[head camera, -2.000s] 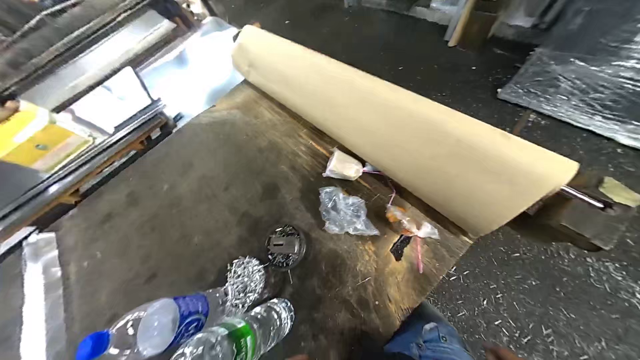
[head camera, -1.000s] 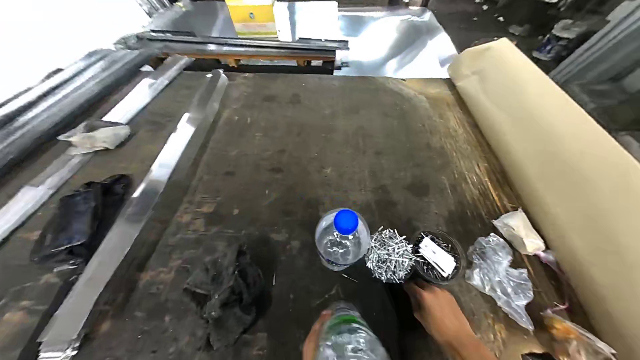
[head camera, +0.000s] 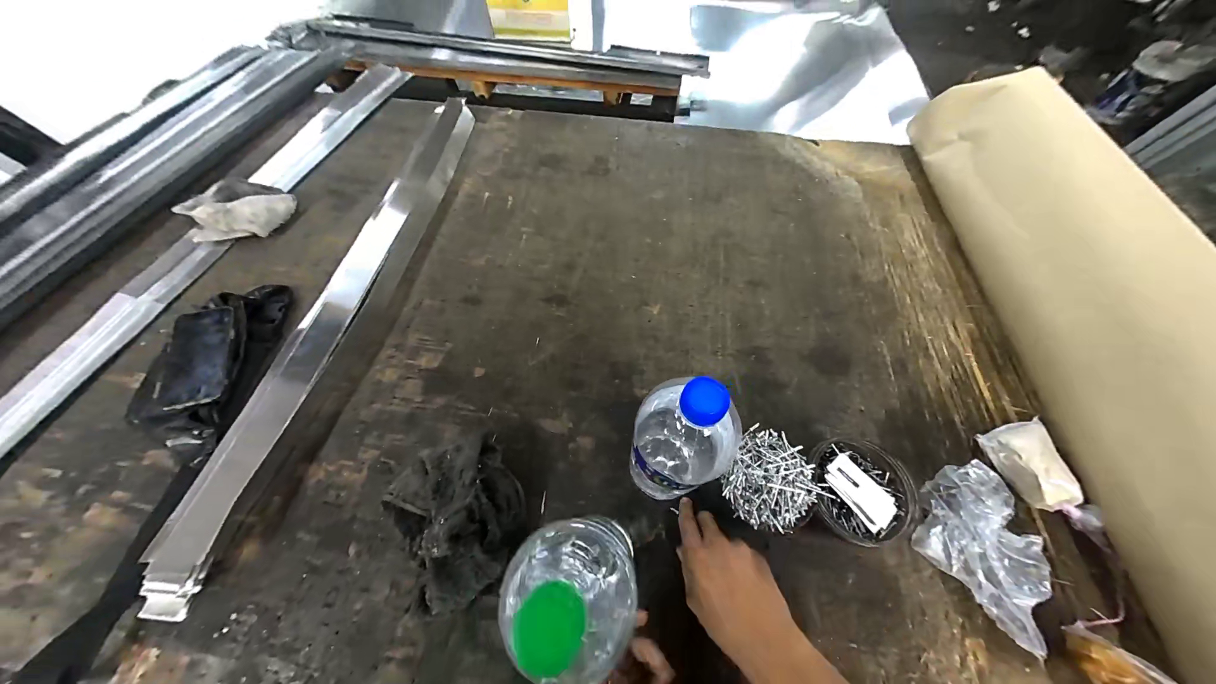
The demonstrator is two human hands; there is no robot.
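Observation:
The clear plastic bottle with a green cap (head camera: 568,594) is at the lower middle, close to the camera. Fingers of my left hand (head camera: 648,657) curl at its right side; the rest of that hand is hidden. My right hand (head camera: 730,581) lies low over the worktable, index finger extended near the base of a blue-capped plastic bottle (head camera: 679,442), holding nothing visible. Just right of that bottle is a heap of metal pop rivets (head camera: 771,480). Beside it, a round tub (head camera: 902,475) holds dark fasteners and a white slotted piece (head camera: 860,492).
A black rag (head camera: 456,527) lies left of the green-capped bottle. Long metal strips (head camera: 313,323), a black pouch (head camera: 199,361) and a pale cloth (head camera: 242,214) lie on the left. Crumpled clear plastic (head camera: 983,541) and a large brown paper roll (head camera: 1054,285) are on the right.
The view has swung left from two seconds ago. My right hand has left the tub's edge and moved left to the blue-capped bottle's base. The green-capped bottle now shows its cap toward the camera.

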